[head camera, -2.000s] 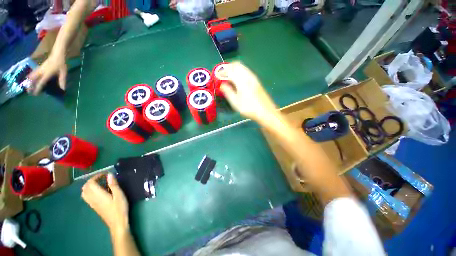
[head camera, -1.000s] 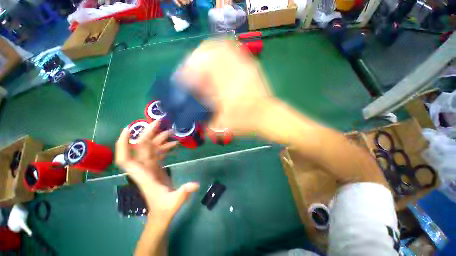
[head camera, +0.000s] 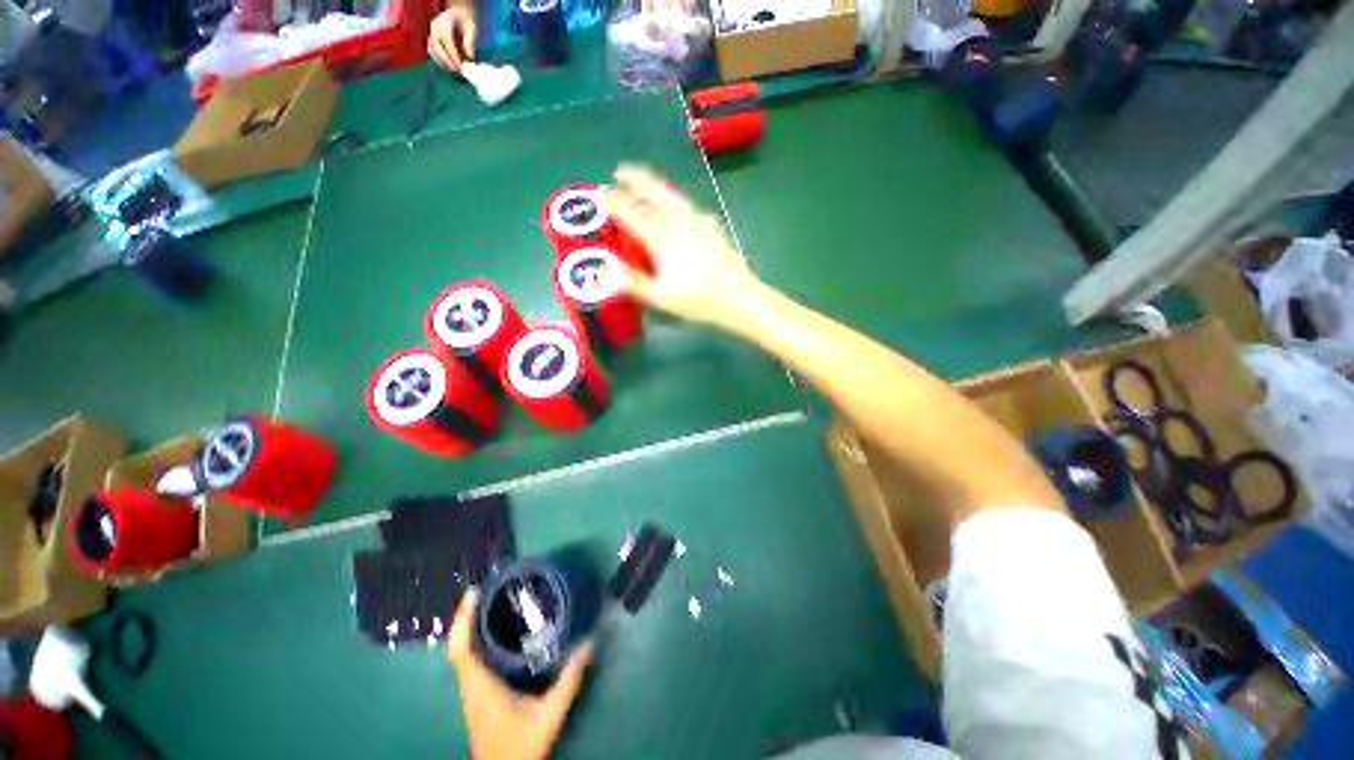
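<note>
My left hand (head camera: 512, 710) holds a dark blue speaker body (head camera: 582, 594) low over the bench, its open end upward with white bits inside. My right hand (head camera: 676, 253) is around a red speaker at the back right of the group; hand and fingers hide most of it. Red speakers with white-ringed logo caps stand beside it, at the back (head camera: 579, 213), just in front (head camera: 599, 282) and to the left (head camera: 547, 371). Black strips (head camera: 431, 572) lie left of the held body, and two short black pads (head camera: 643, 567) lie right of it.
A divided carton (head camera: 876, 520) at right holds a dark blue body (head camera: 1084, 472) and black rings (head camera: 1188, 460). Red speakers (head camera: 282, 468) rest by cartons at left. Another red speaker (head camera: 728, 131) lies farther back. Another person's hand (head camera: 453, 37) shows at the top.
The dark blue speaker has left the standing group and is now in my left hand, open end up. My right hand has let go of a dark blue speaker and moved to the red ones.
</note>
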